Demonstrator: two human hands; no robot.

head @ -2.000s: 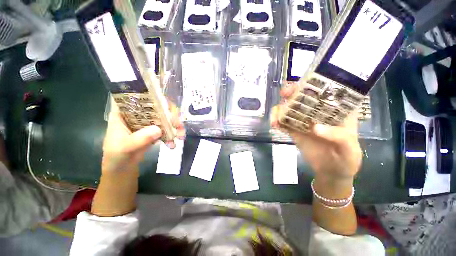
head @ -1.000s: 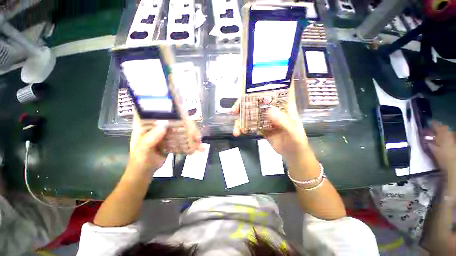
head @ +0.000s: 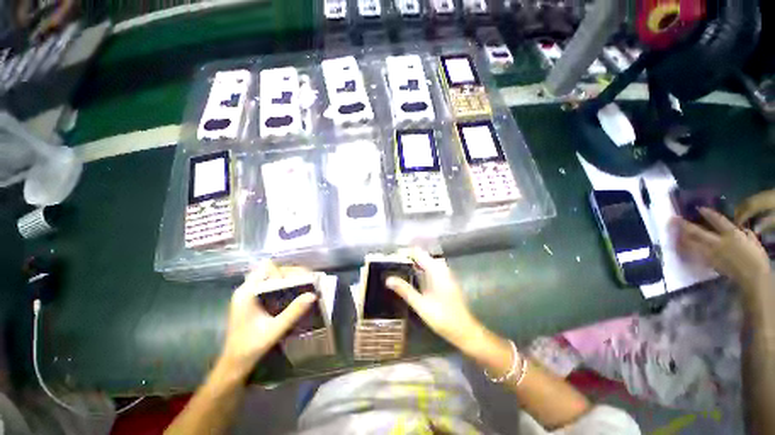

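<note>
My left hand [head: 259,316] holds a gold keypad phone [head: 308,341] low at the bench's front edge, thumb across its dark screen. My right hand [head: 435,299] holds another gold keypad phone [head: 380,336] beside it, thumb on its dark screen. Pale edges of flat white pieces show beside the phones. Beyond the hands lies a clear blister tray [head: 357,242] with two rows of phones. Some lie face down with white rear sides [head: 291,200]; others lie face up with lit screens, such as the gold phone at front left [head: 211,204].
A dark phone [head: 627,238] lies on white paper [head: 671,276] at right, where another person's hands [head: 722,246] hold a dark item. A black stand [head: 612,140] is at upper right. A white fan [head: 53,174] and a white cable [head: 38,357] are at left.
Both phones have come down from in front of the tray to the bench's front edge. Their lit screens are now dark. More of the tray shows, and another person's hands have appeared at right.
</note>
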